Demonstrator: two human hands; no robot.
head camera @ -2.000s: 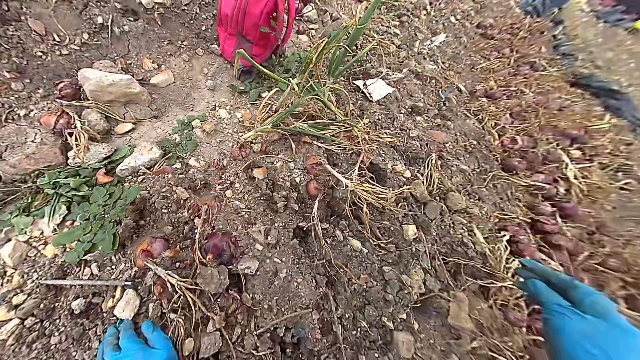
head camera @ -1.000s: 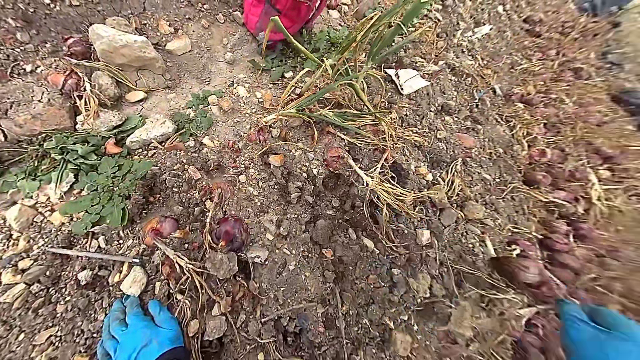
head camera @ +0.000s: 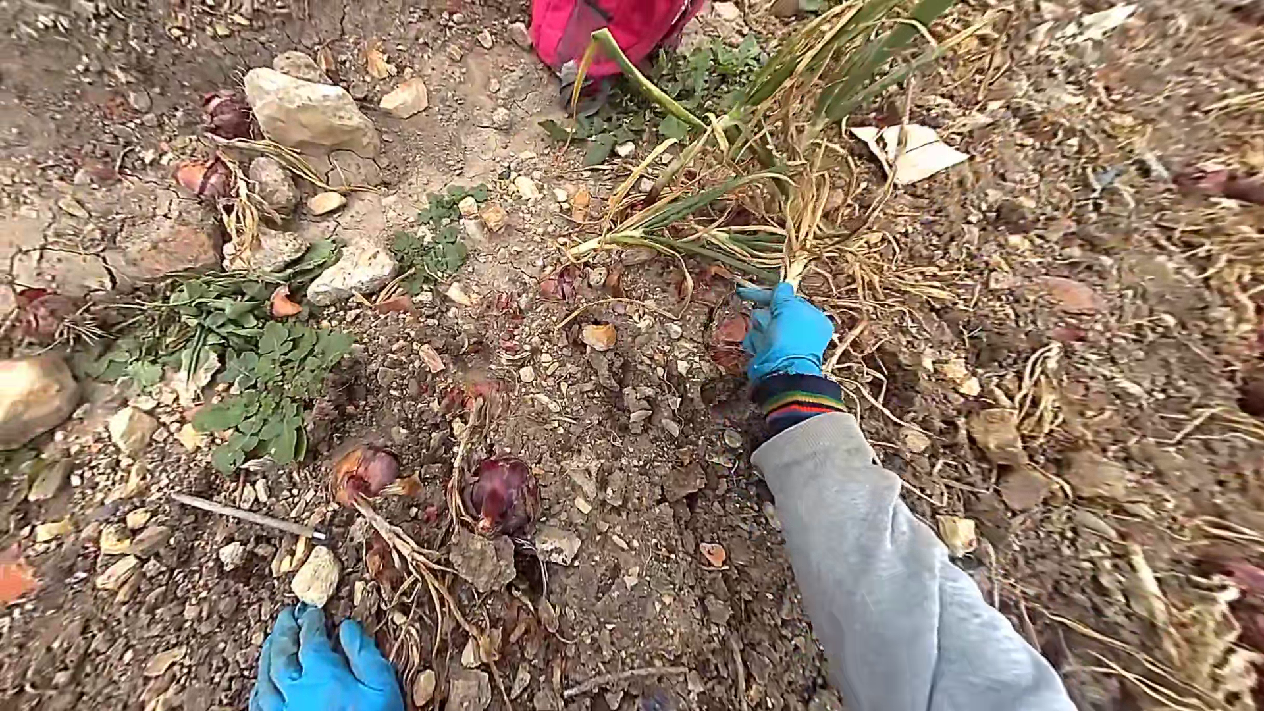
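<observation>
My right hand, in a blue glove, reaches forward and is closed around the base of an onion plant's leaves. Beside its fingers a reddish onion bulb sits in the soil. My left hand, also gloved in blue, rests on the ground at the bottom left, fingers spread, just below a pale stone. Between the hands, nearer the left one, lie a dark red onion and a lighter onion with dry stalks.
A pink bag stands at the top. Rocks, more onions and a leafy green weed lie at the left. A thin stick-like piece is near my left hand. A whitish scrap lies upper right.
My right hand has moved from the onions at the lower right to the leafy plant ahead and closed on it. In the frame one second ago an onion was beside that hand. My left hand stays low.
</observation>
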